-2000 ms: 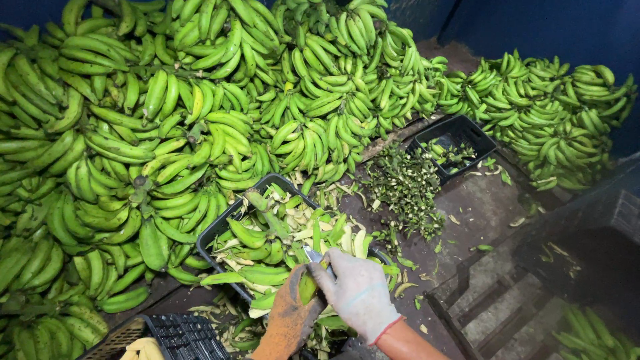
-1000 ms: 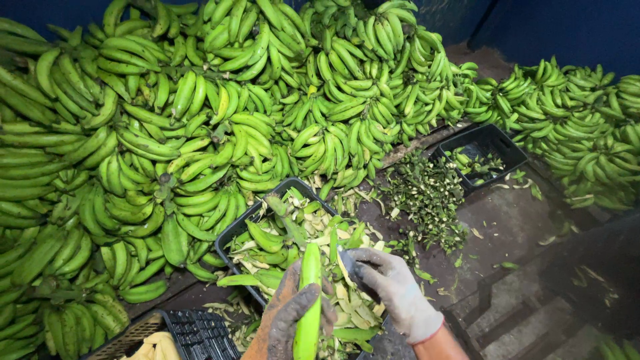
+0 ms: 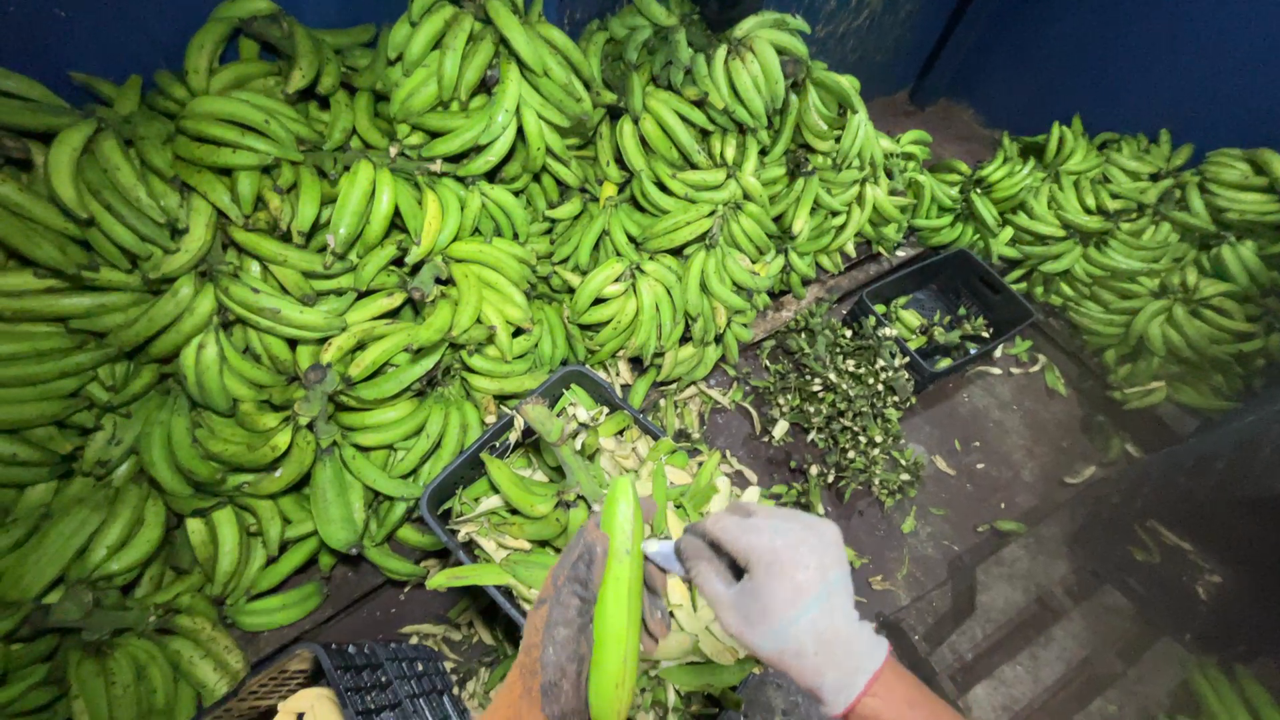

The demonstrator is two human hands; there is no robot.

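Observation:
My left hand (image 3: 572, 620), in a dirty orange and grey glove, holds a green plantain (image 3: 617, 600) upright, its tip pointing away from me. My right hand (image 3: 780, 590), in a whitish knit glove, grips a small knife; its blade (image 3: 664, 556) is beside the plantain's right side, and whether they touch I cannot tell. Most of the knife's handle is hidden in my fist. Beyond and below both hands is a black plastic crate (image 3: 452, 480) filled with green plantains and strips of peel (image 3: 700, 620).
Large heaps of green plantain bunches (image 3: 400, 330) cover the left, back and right. Cut stem ends (image 3: 845, 400) lie piled beside a second black crate (image 3: 1010, 310). At the lower left is another crate (image 3: 390, 680) with peeled plantains (image 3: 310, 704). Scraps litter the floor (image 3: 1020, 450).
Two seconds ago my hands were close together over the crate; a whole green plantain now stands clearly in my left hand. Since one second ago, my right hand with the knife has changed little.

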